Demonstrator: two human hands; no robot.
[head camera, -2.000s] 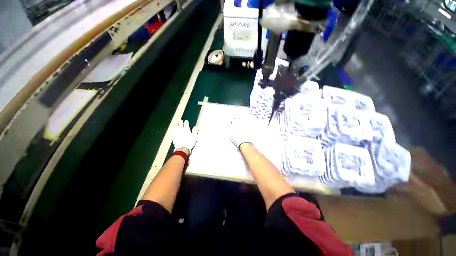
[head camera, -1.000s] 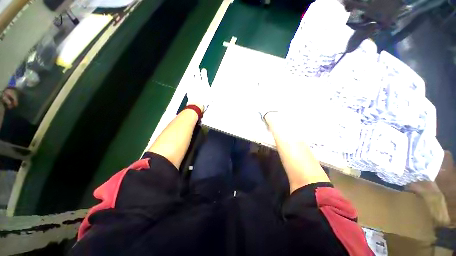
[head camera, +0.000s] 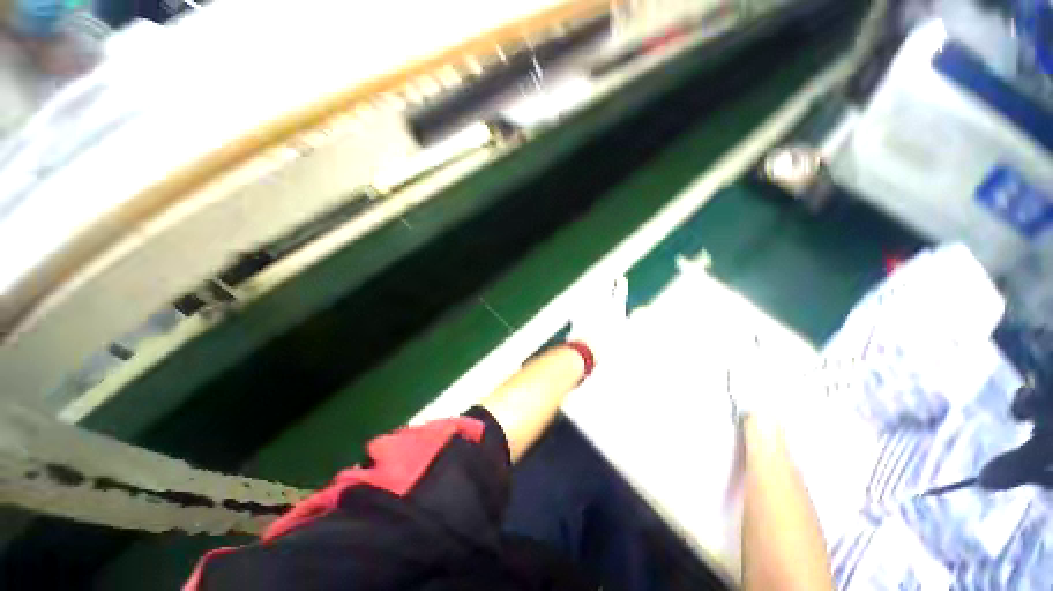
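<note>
The white work board (head camera: 664, 404) lies in front of me, with a strip of tape (head camera: 693, 262) at its far corner. My left hand (head camera: 603, 309), in a white glove with a red band at the wrist, rests at the board's left edge; its fingers look apart and I see nothing in it. My right hand (head camera: 768, 375), also in a white glove, is over the board near the stacks. It is washed out against the white, so its fingers and anything under them cannot be made out. Stacked white printed pieces (head camera: 924, 381) lie to its right.
The dark green conveyor (head camera: 381, 335) runs diagonally on the left, beside a raised white shelf (head camera: 266, 127). A round tape roll (head camera: 792, 169) and a white case with blue markings (head camera: 935, 150) stand beyond the board. A dark pointed tool (head camera: 1005, 462) hangs at the right edge.
The view has turned left and blurred, so the board and stacks sit further right and tilted. The case and roll show again. Both hands keep about the same places on the board.
</note>
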